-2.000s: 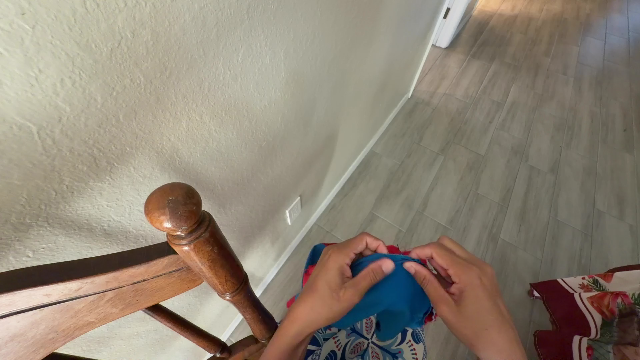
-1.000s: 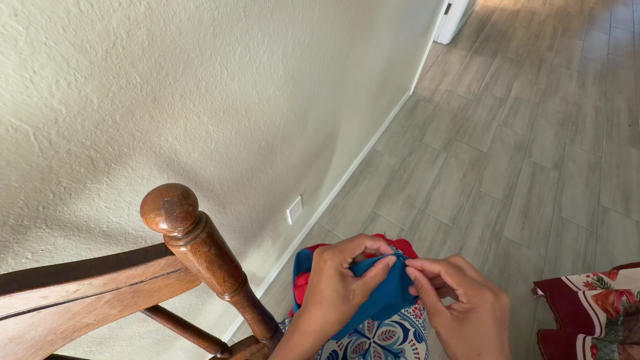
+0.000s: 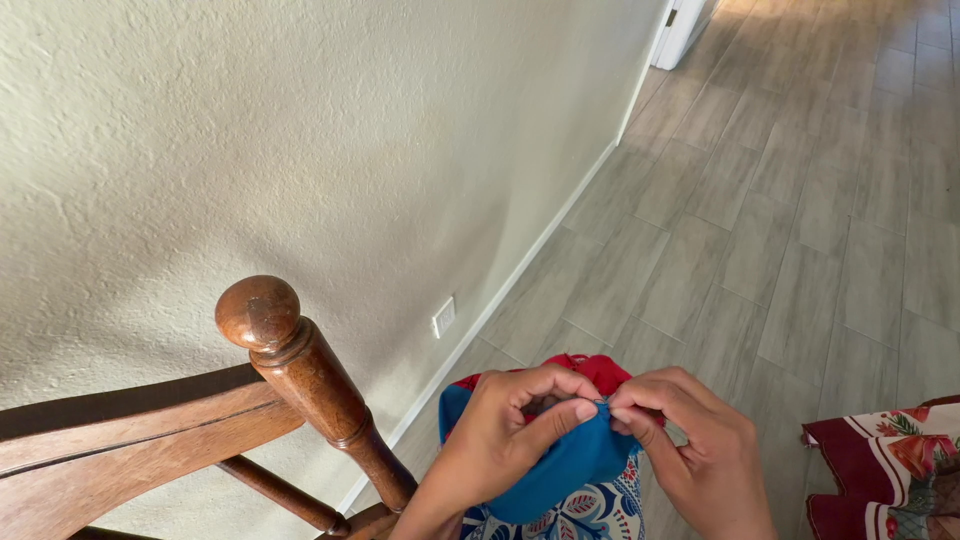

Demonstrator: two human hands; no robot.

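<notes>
Blue fabric [image 3: 555, 472] with red fabric [image 3: 596, 370] behind it lies over a blue, white and red patterned cloth [image 3: 589, 514] at the bottom middle. My left hand [image 3: 510, 435] pinches the blue fabric's upper edge between thumb and forefinger. Close beside it, my right hand [image 3: 686, 442] has thumb and fingertips together at the same edge, the two sets of fingertips nearly touching. Whether something small, such as a needle, sits between the right fingertips cannot be made out.
A turned wooden chair post [image 3: 322, 382] and its top rail [image 3: 142, 431] stand at lower left, near a textured wall [image 3: 337, 150] with an outlet [image 3: 443, 318]. A maroon-bordered floral cloth [image 3: 870, 465] is at lower right, above a wood-look tile floor [image 3: 750, 247].
Two seconds ago my hands were farther apart along the blue fabric's edge. The fingertips have come close together, and the edge is now bunched between them.
</notes>
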